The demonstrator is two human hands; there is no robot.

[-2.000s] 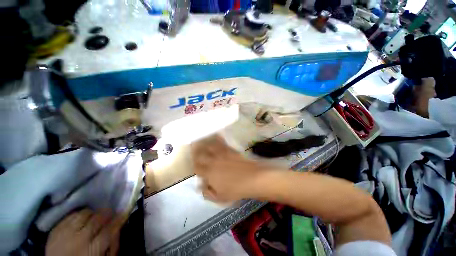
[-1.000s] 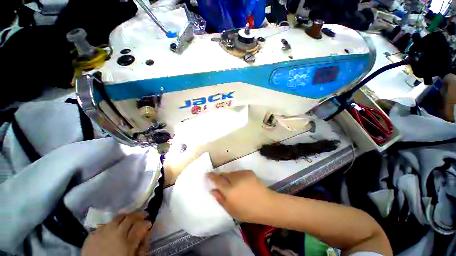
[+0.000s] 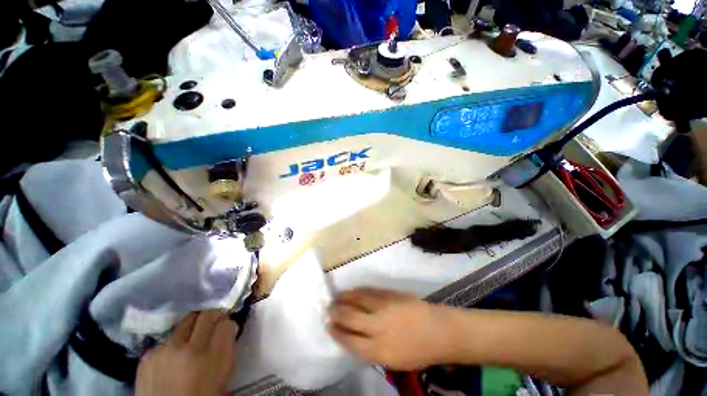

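The pale grey garment panel (image 3: 147,271) with dark stripes is draped left of the needle, its curved edge lying by the presser foot (image 3: 250,226). My left hand (image 3: 190,352) rests on this cloth below the foot, fingertips on its edge. A separate white cloth piece (image 3: 291,329) lies on the table right of the panel. My right hand (image 3: 380,325) is at its right edge, fingers bent and holding it. The white sewing machine (image 3: 333,174) with a blue band stands behind both hands.
A dark fuzzy strip (image 3: 474,235) lies on the table right of my right hand. A ruler strip (image 3: 496,267) runs along the front edge. A side tray (image 3: 620,220) holds red-handled tools. More grey and black cloth (image 3: 651,309) hangs at the right. A black cable arches over the tray.
My right hand, empty near the machine bed two seconds ago, now has the white piece, which has moved slightly down and left since one second ago. My left hand has shifted slightly right.
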